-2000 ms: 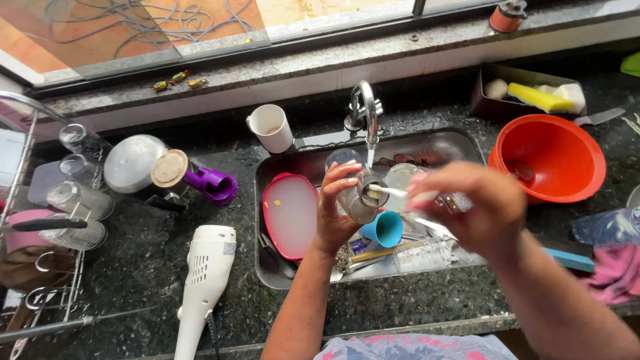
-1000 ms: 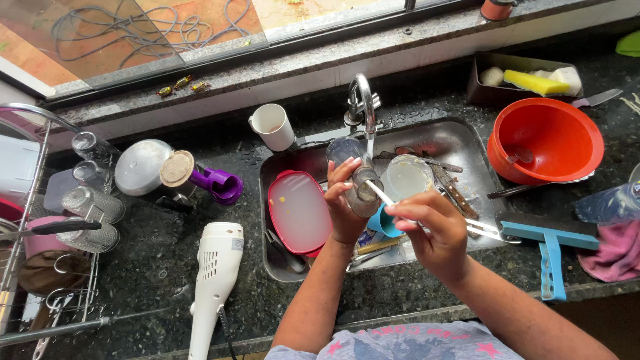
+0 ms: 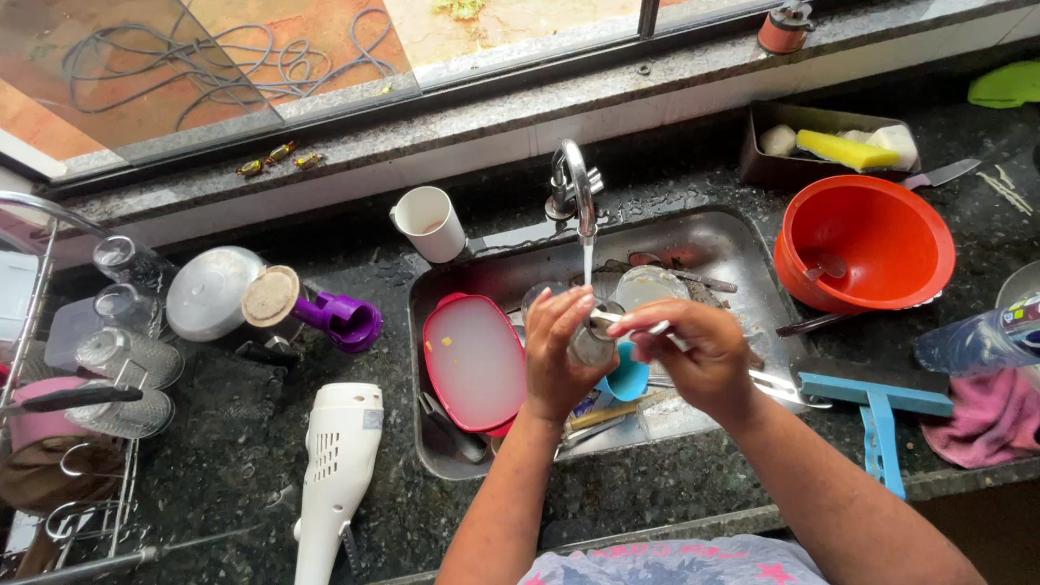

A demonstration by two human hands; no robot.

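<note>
Over the steel sink (image 3: 731,244), my left hand (image 3: 561,353) grips a small clear glass container (image 3: 591,345) beneath the running faucet (image 3: 578,183). My right hand (image 3: 695,349) pinches a white-handled utensil, seemingly a spoon (image 3: 605,318), whose end is at the container's mouth. A thin stream of water falls just behind my fingers. Below my hands lie a blue cup (image 3: 628,375) and cutlery. A red-rimmed plastic container (image 3: 475,361) holding cloudy liquid stands at the sink's left, and a translucent round container (image 3: 650,286) is behind my right hand.
A white mug (image 3: 432,227) stands behind the sink. Left are a white hand-blender body (image 3: 337,479), a purple plastic part (image 3: 345,321), a metal lid (image 3: 213,292) and a dish rack (image 3: 49,236). Right are a red bowl (image 3: 865,244), a blue squeegee (image 3: 877,394), a pink cloth (image 3: 987,418) and a knife (image 3: 951,173).
My right hand was blurred and farther from the left two seconds ago; now it is close beside it, with the utensil at the container's mouth. My left hand keeps its hold.
</note>
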